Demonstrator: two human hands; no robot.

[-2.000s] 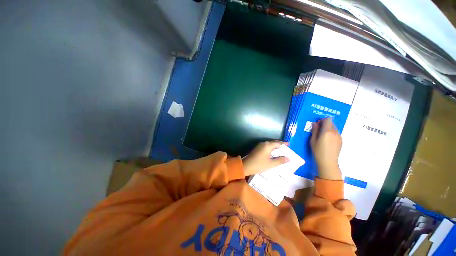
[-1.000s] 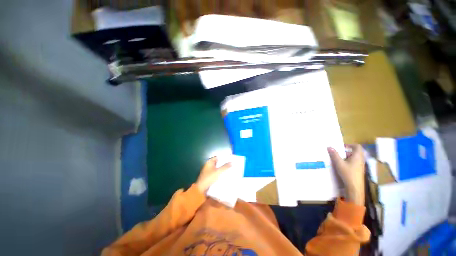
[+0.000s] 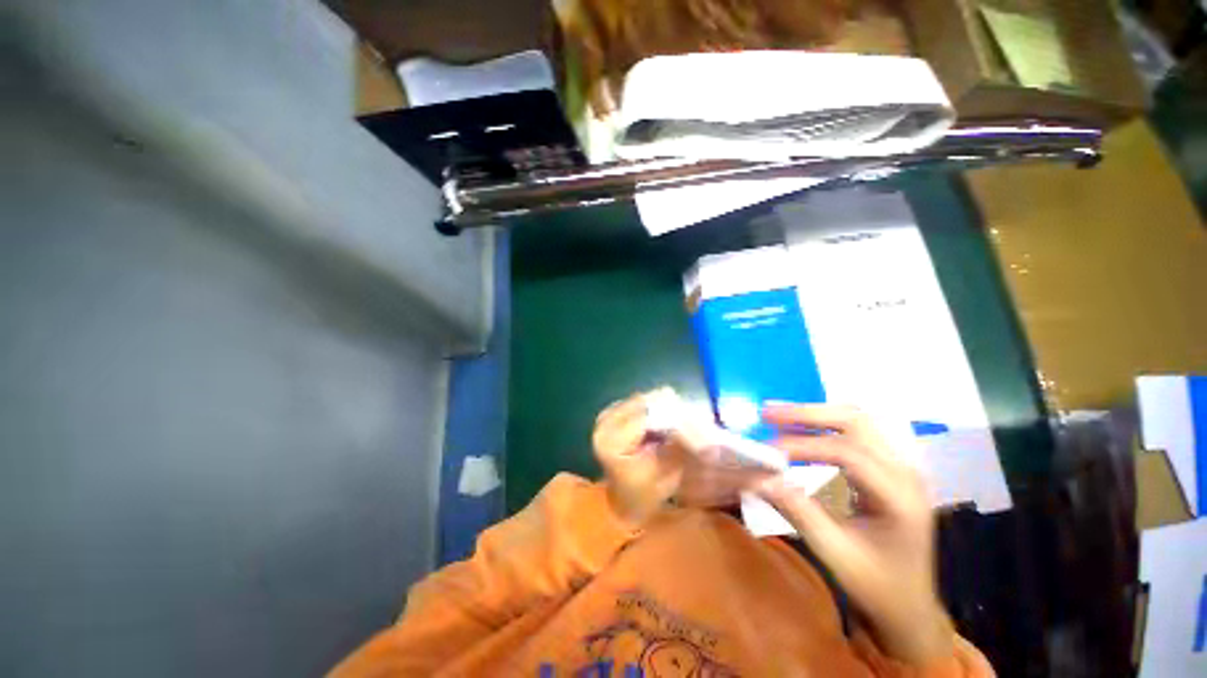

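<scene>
The label sheet (image 3: 721, 448), white and floppy, is in my left hand (image 3: 638, 457) in front of my chest. My right hand (image 3: 867, 510) is at the sheet's right end, fingers bent around its edge; blur hides whether they grip it. Beyond my hands, carton blanks lie fanned on the green bench, the top one showing a blue panel (image 3: 759, 347) beside a long white panel (image 3: 880, 311). No sticker can be made out on the visible part of the blue panel; its lower part is partly behind my hands.
A shiny metal rail (image 3: 781, 170) crosses the back, with a folded white bundle (image 3: 788, 93) and a black open box (image 3: 496, 139) at it. A brown board (image 3: 1092, 265) is at the right, more blanks (image 3: 1171, 570) at the lower right. A grey wall (image 3: 225, 344) is at the left.
My right hand has left the right edge of the blanks and come to the label sheet. The stickered top blank from a second ago no longer lies on the stack; another blank shows. The view has shifted.
</scene>
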